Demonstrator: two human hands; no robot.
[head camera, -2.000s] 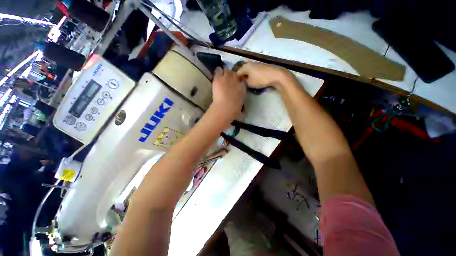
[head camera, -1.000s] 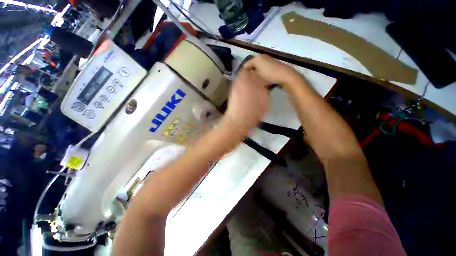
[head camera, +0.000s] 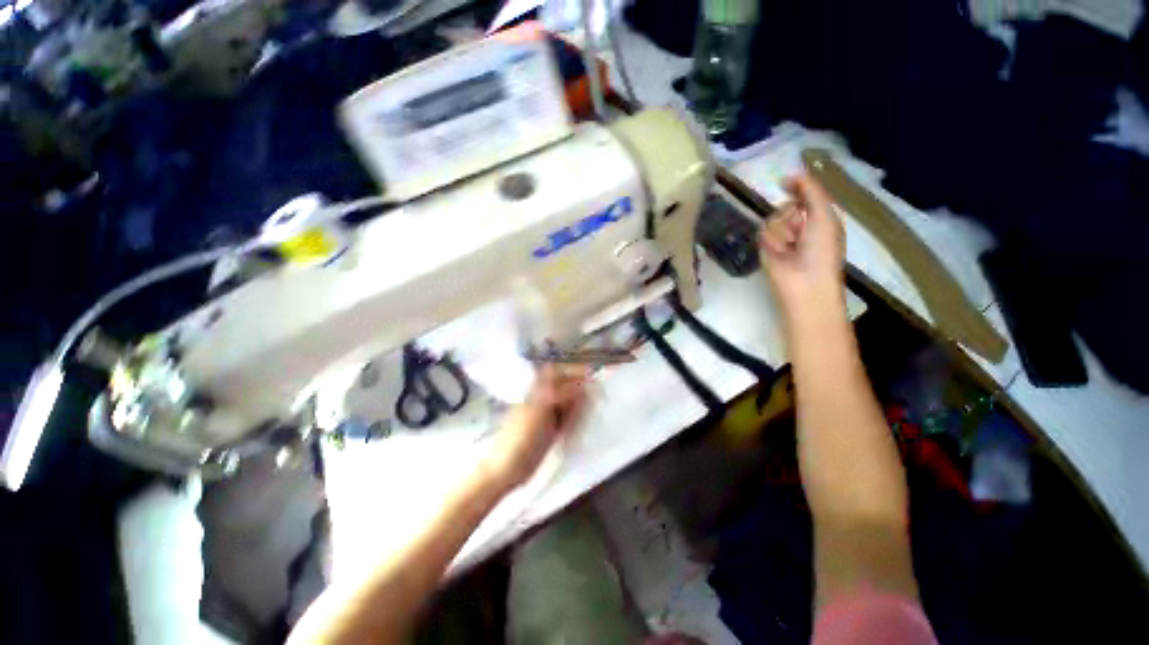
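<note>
My left hand (head camera: 542, 418) is blurred over the white table (head camera: 416, 485), below the arm of the cream JUKI sewing machine (head camera: 416, 284). Its fingertips are beside slim tools (head camera: 586, 357); whether they touch or hold one is unclear. My right hand (head camera: 806, 239) is raised at the right of the machine, near the table's back right edge. Its fingers are curled with the index finger pointing up; anything small inside them cannot be made out. Black-handled scissors (head camera: 431, 388) lie under the machine arm.
Two black straps (head camera: 706, 359) hang over the front edge. A control panel (head camera: 456, 114) tops the machine, and a lit lamp (head camera: 32, 422) is at far left. A tan curved strip (head camera: 907, 258), a black flat rectangle (head camera: 1033, 321) and a clear bottle (head camera: 725, 63) are to the right.
My hands were together by the handwheel and are now apart: left down towards the slim tools, right raised at the right. The view has turned, showing the scissors.
</note>
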